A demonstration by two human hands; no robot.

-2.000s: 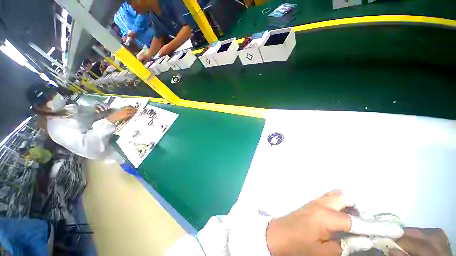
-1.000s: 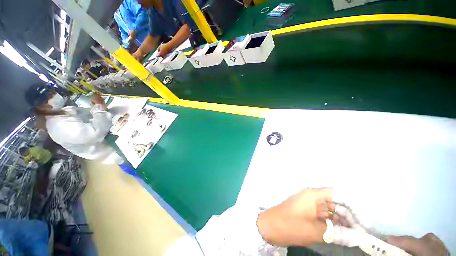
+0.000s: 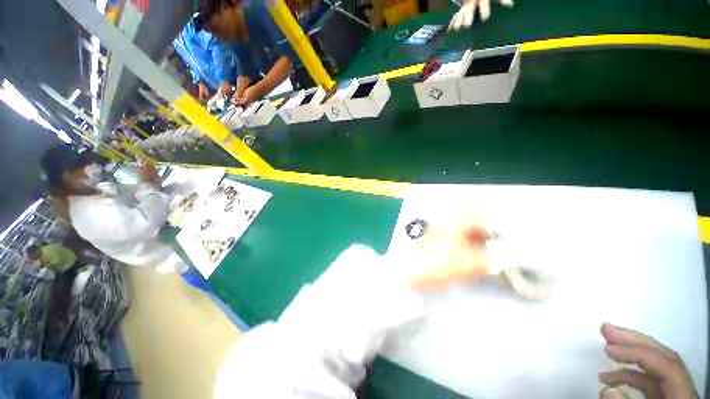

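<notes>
A white work sheet (image 3: 623, 257) lies before me. A small dark disc with pale print (image 3: 416, 228) lies near its left edge. My left hand (image 3: 451, 257) is blurred over the sheet, just right of the disc, with white covers on some fingers. A pale, ring-shaped watch (image 3: 529, 283), also blurred, is at those fingertips and looks held; the exact grip is unclear. My right hand (image 3: 650, 362) is at the lower right, partly cut off by the frame edge, fingers apart, with no watch visible in it.
Open white boxes (image 3: 490, 76) stand in a row on the dark green belt (image 3: 607, 117) behind a yellow rail (image 3: 335, 182). A masked person (image 3: 117, 210) works at the left beside a sheet of watches (image 3: 222, 222). Other people and a reaching hand (image 3: 479, 12) are across the belt.
My hands have separated: the left moved up with the ring-shaped watch, and the right opened at the lower right. Boxes have shifted along the belt, and a hand has appeared at the top.
</notes>
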